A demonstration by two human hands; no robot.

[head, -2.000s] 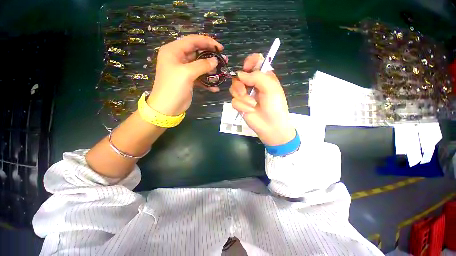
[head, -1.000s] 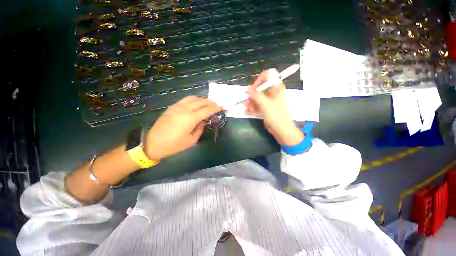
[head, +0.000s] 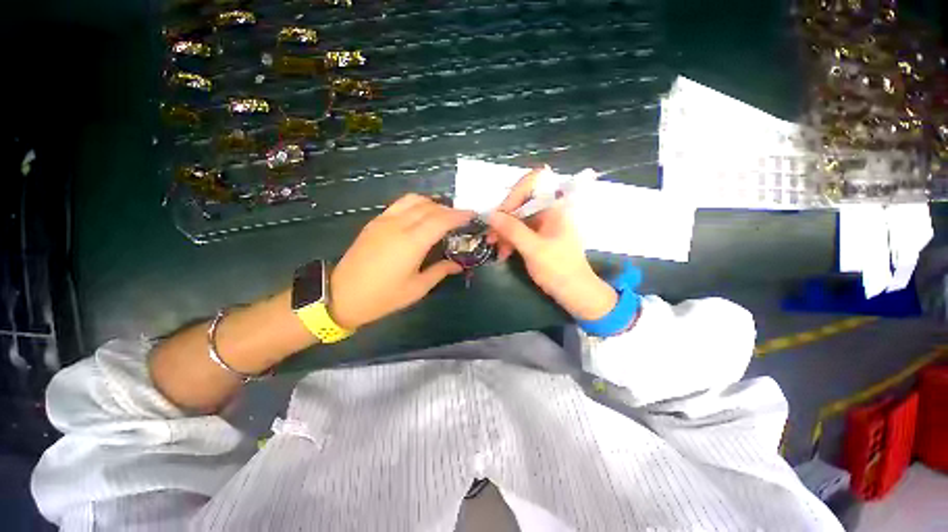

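My left hand (head: 393, 265) holds a small round dark-rimmed unit (head: 469, 247) between thumb and fingers, its shiny inside facing up. My right hand (head: 551, 244) holds silver-white tweezers (head: 561, 191), with the wide end pointing up and right. The fingertips of my right hand are at the unit's right edge, and the tweezer tips are hidden there. A white sticker strip (head: 650, 223) lies just beyond and to the right of my hands, partly covered by the right hand.
A clear ribbed tray (head: 457, 114) with gold-brown units in its left part lies beyond my hands. White sticker sheets (head: 728, 145) and a densely filled tray (head: 873, 94) are at right. Loose white papers (head: 881, 244) hang at the bench edge. Dark trays (head: 36, 260) are far left.
Both hands and the unit have come down nearer to my body from over the clear tray. Since one second ago, my right hand has moved from the white strip to the unit.
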